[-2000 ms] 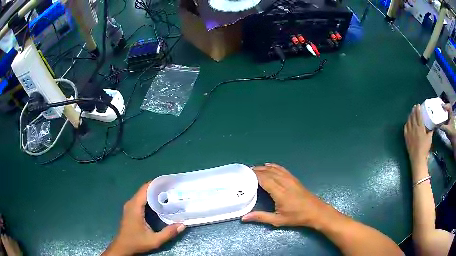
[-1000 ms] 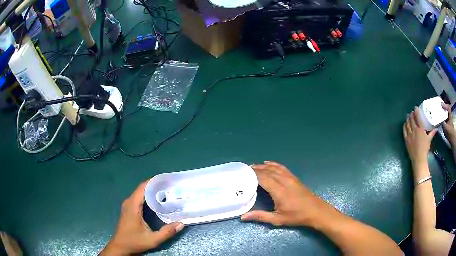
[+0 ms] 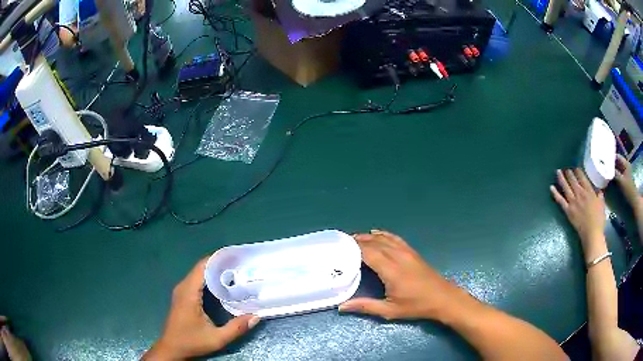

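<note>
A translucent white oblong tub [image 3: 296, 275] with rounded ends sits on the green bench, its open side up. A short white tube [image 3: 230, 279] stands inside its left end, and a small dark mark shows near its right end. My left hand [image 3: 194, 317] grips the tub's left end, thumb at the lower front edge. My right hand [image 3: 398, 278] grips the right end, thumb at the front edge. The fingertips behind the tub are partly hidden.
A black box with red sockets [image 3: 423, 42] and a brown carton [image 3: 303, 60] stand at the back. A power strip [image 3: 49, 106], cables and a clear bag [image 3: 241, 127] lie at left. Another person's hands hold a white device [image 3: 601, 152] at right.
My hands and the tub stay almost still. The other person at right has turned the white device, so its long oval face now shows, and their nearer hand has shifted slightly left.
</note>
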